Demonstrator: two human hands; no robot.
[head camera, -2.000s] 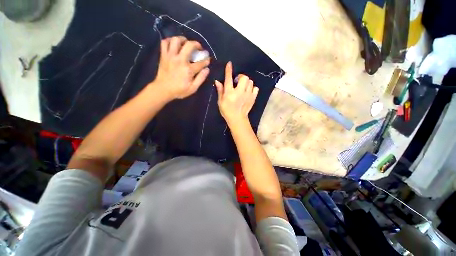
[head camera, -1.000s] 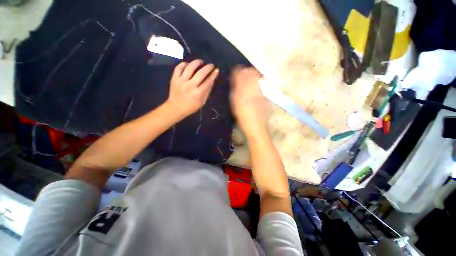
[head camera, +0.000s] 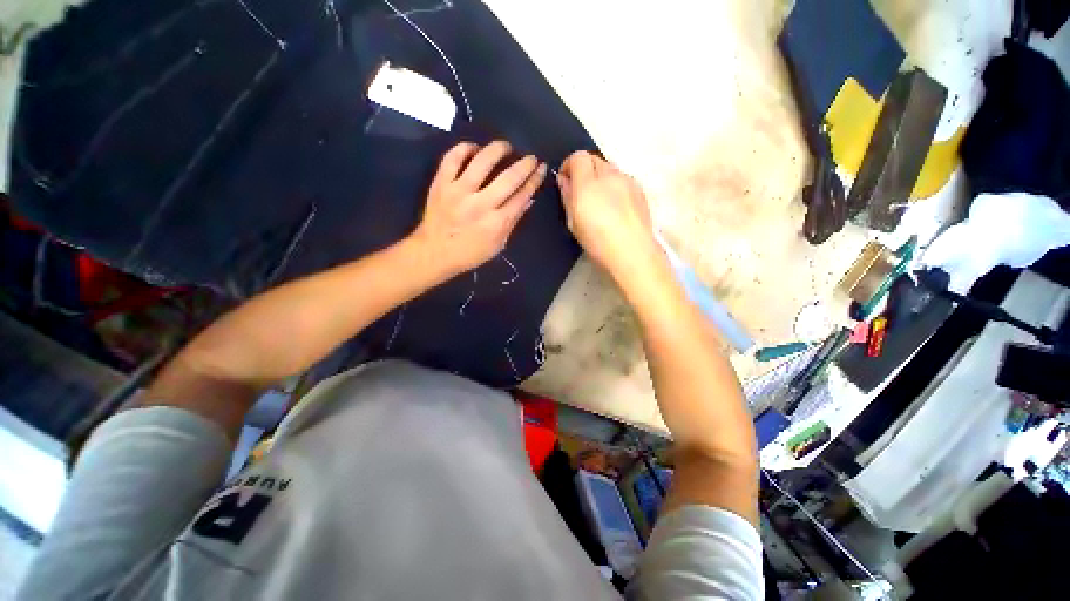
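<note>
A dark garment panel (head camera: 270, 141) with white basting lines and loose thread ends lies in front of me. My left hand (head camera: 483, 202) lies on the cloth, fingers bent, pressing near its right edge. My right hand (head camera: 601, 202) is at that edge with thumb and fingertips pinched together; a tiny pale glint shows there, perhaps a needle. A white card or ruler end (head camera: 412, 96) with a small hole lies on the cloth beyond my left hand. The curved ruler (head camera: 711, 303) shows beyond the cloth edge, partly hidden by my right hand and forearm.
On the pale worktable (head camera: 692, 106), dark shears (head camera: 825, 200), a dark bar (head camera: 901, 147) on yellow cloth and a white crumpled piece (head camera: 1000, 235) lie at right. Pens, a green item (head camera: 808, 440) and a red one (head camera: 877, 338) lie nearer. Red items show below the near edge.
My left hand has let go of the white piece, which now lies on the cloth. Both hands have come close together at the cloth's right edge. The view has shifted.
</note>
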